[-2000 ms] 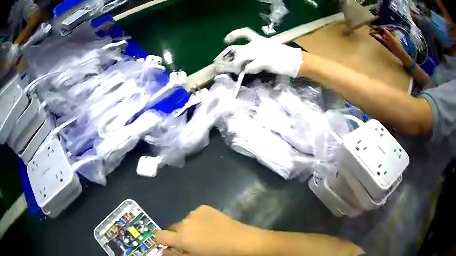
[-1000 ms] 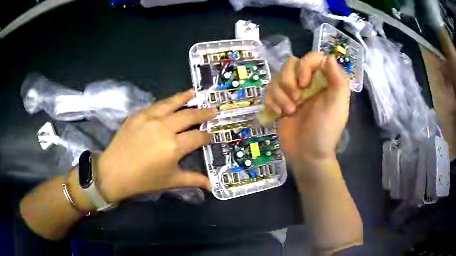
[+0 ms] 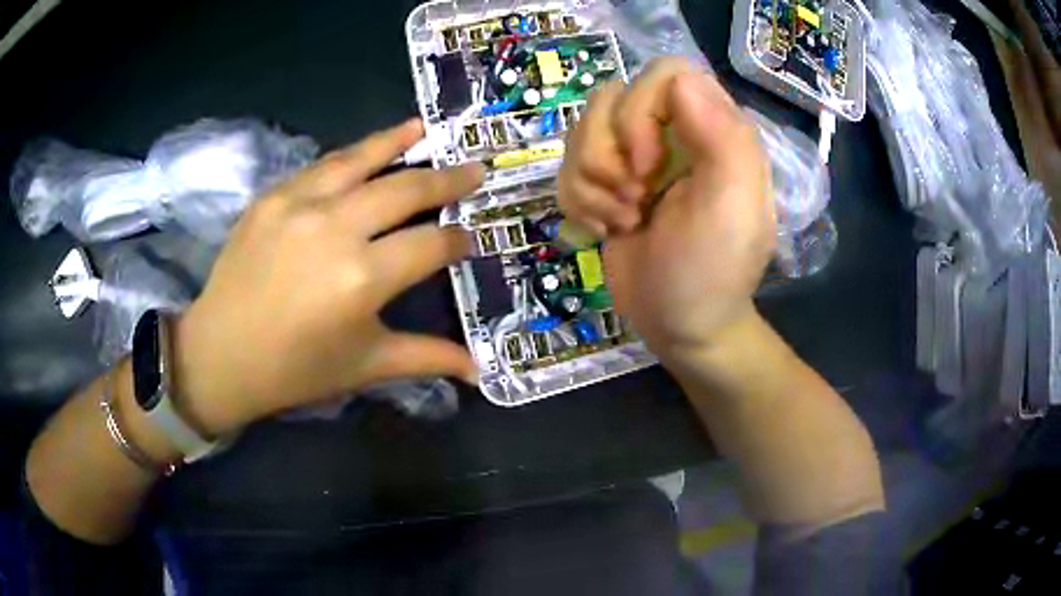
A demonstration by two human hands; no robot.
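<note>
Two open white power strip housings lie one above the other on the dark mat, the upper housing [image 3: 518,87] and the lower housing [image 3: 559,361]. Each shows a green circuit board with a yellow block, and brass contact strips. My left hand [image 3: 326,262] has its fingers spread on the left edges of both housings. My right hand [image 3: 681,210] is a fist over the right part of the lower housing. A pale tan tool tip [image 3: 578,236] shows below its curled fingers. The rest of the tool is mostly hidden.
A third open housing [image 3: 803,47] lies at the upper right with a white cord. Bagged cords [image 3: 175,181] and a white plug [image 3: 73,283] lie at the left. Closed power strips [image 3: 989,332] stand at the right under bagged cords. The mat's front edge runs below my hands.
The view has shifted, so the housings sit higher and further left. My left hand stays on the housing edges. My right fist has moved left and covers more of the lower housing.
</note>
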